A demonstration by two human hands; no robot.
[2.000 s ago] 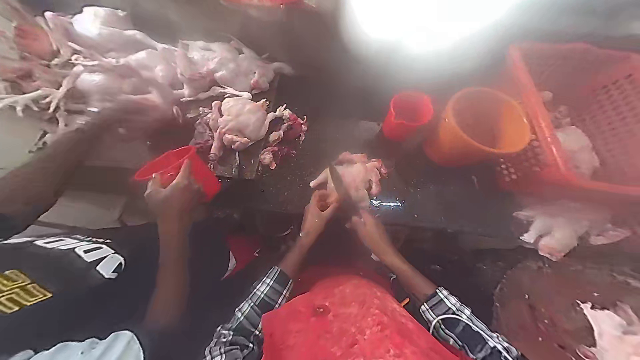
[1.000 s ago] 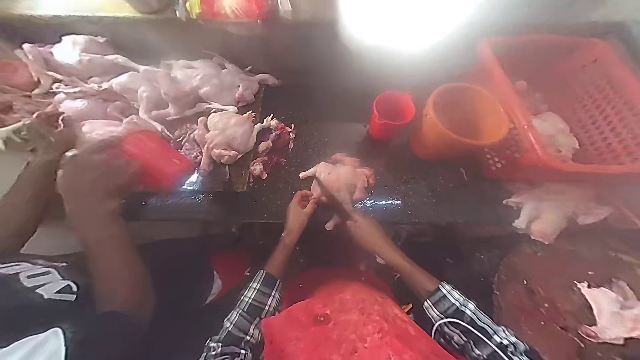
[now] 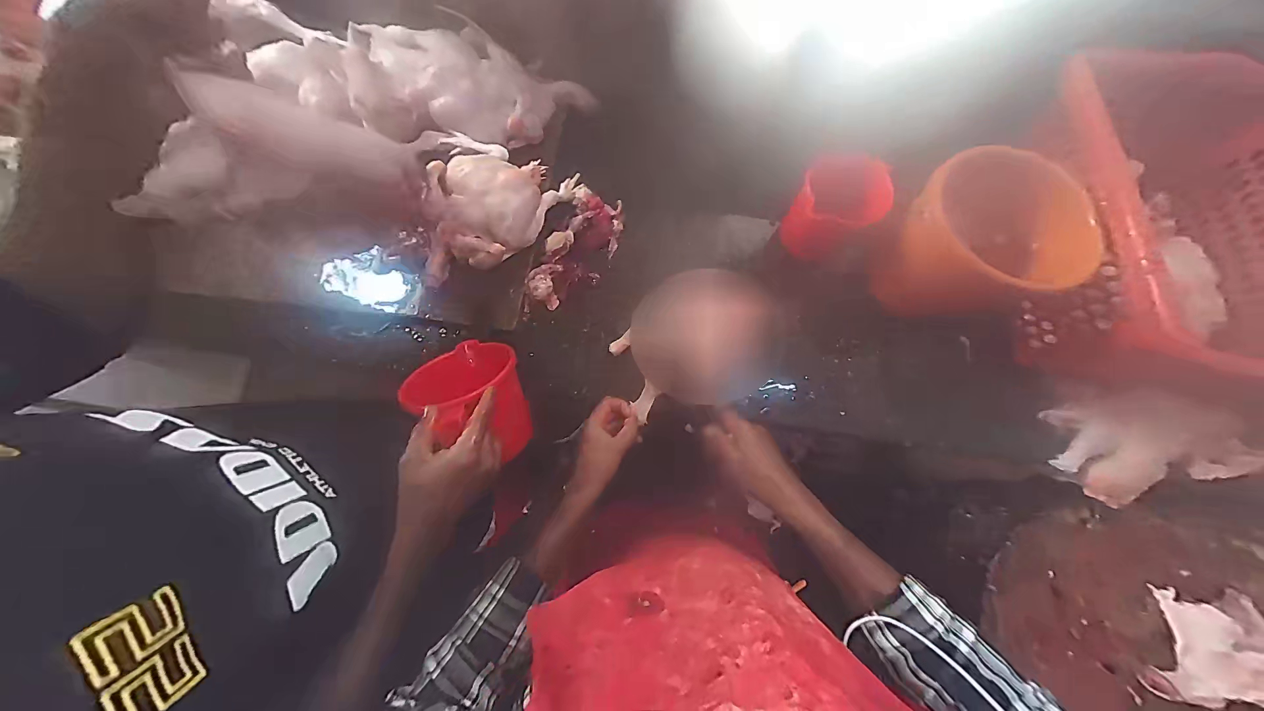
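Observation:
A plucked chicken carcass lies on the dark wet counter in front of me, its middle blurred. My left hand pinches the end of a chicken leg at its near side. Just right of it, my right hand is by the carcass's near edge, fingers curled and blurred; whether it holds anything, such as a knife, cannot be made out. Left of my left hand, a co-worker's hand holds a red plastic mug.
Plucked chickens lie heaped at upper left, with another carcass and entrails beside them. A red mug, an orange jug and a red plastic basket stand at right. Chicken pieces and a round block are nearer.
The co-worker's red mug has moved from over the left chickens toward my left hand. My left hand has shifted slightly to the leg's end. The knife seen earlier over the carcass is not discernible now.

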